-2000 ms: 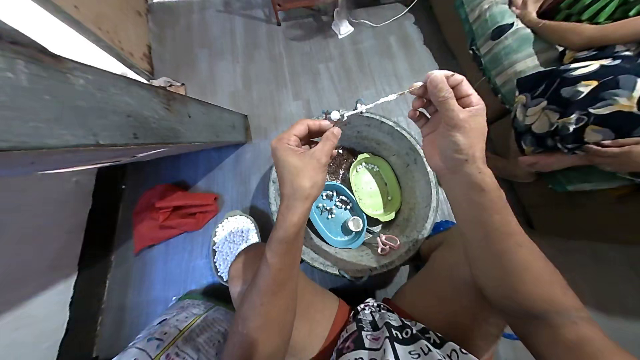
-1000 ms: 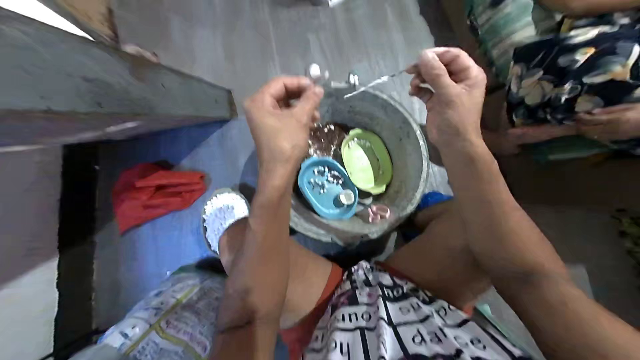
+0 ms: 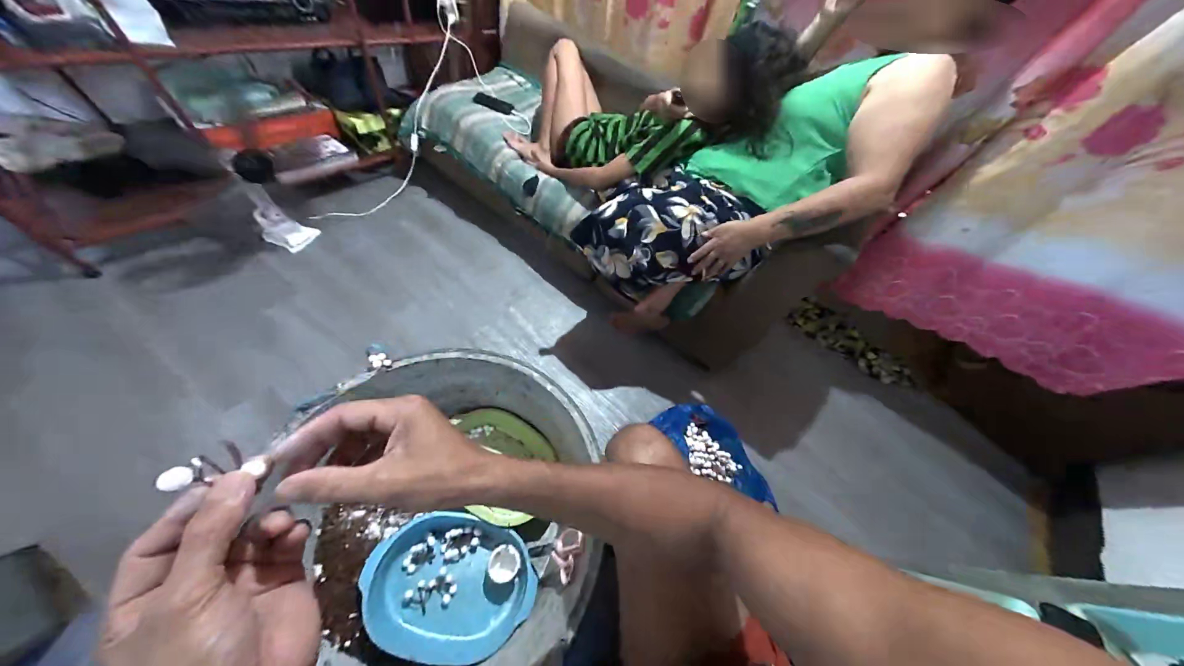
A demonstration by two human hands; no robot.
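My left hand (image 3: 217,564) is at the lower left, its thumb and fingertips pinching a small piece with white beads (image 3: 176,478) and thin dark strands. My right hand (image 3: 398,453) reaches in beside it, thumb and forefinger near the same piece; whether they grip a thread is unclear. Below them, a round grey basin (image 3: 578,421) contains a blue plastic tray (image 3: 449,638) with several small bead clusters and a small white cup (image 3: 504,563). A green plastic dish (image 3: 527,435) lies behind the tray, partly hidden by my right forearm. Pink-handled scissors (image 3: 566,555) rest beside the tray.
A blue bag (image 3: 754,481) of white pieces lies right of the basin. Two people sit on a couch (image 3: 499,153) at the back. A white cord (image 3: 407,185) trails to the floor near a red-brown shelf (image 3: 213,39). A patterned curtain (image 3: 1045,305) hangs at right.
The view has swung up toward the couch. My hands, apart with a strand stretched between them two seconds ago, are now close together at the left.
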